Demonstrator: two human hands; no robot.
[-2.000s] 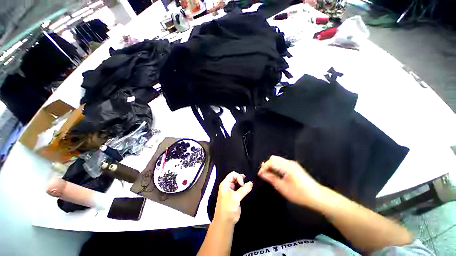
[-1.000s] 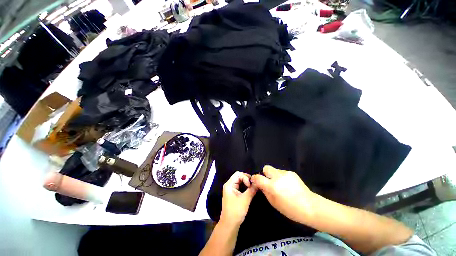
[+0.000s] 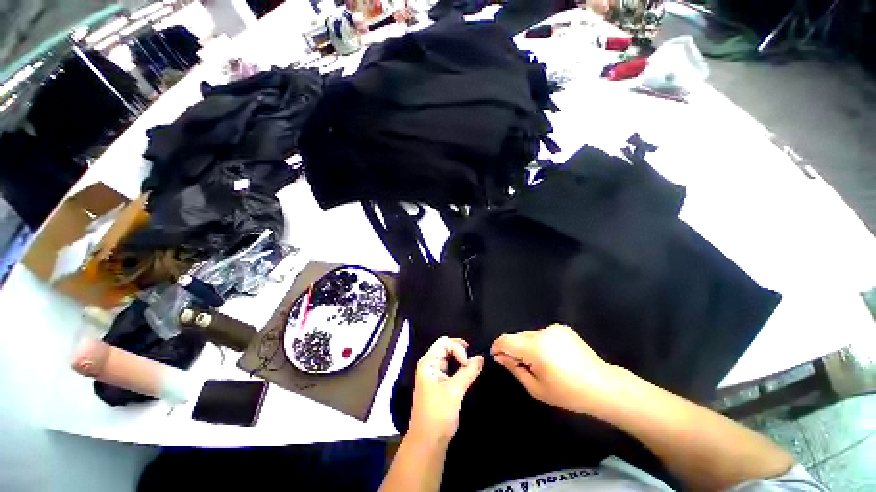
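Note:
A black garment (image 3: 615, 279) lies spread on the white table and runs over its near edge. My left hand (image 3: 445, 386) is over its near part, thumb and index fingertips nearly together. My right hand (image 3: 552, 365) is just to the right, thumb and fingers pinched. A narrow gap separates the two sets of fingertips. Whatever is between the fingertips is too small to make out; no needle or thread can be told. The white oval notions tray (image 3: 363, 336) holds loose dark pieces and a pink-red stick, left of my hands.
The tray rests on a brown board (image 3: 338, 389). A phone (image 3: 230, 402), a pink bottle (image 3: 125, 369) and a dark olive container (image 3: 219, 328) stand further left. A cardboard box (image 3: 72, 235) is far left. Stacked black garments (image 3: 432, 115) lie beyond.
My fingertips were together one second ago and are now slightly apart, my right hand a little to the right. The whole view has shifted slightly.

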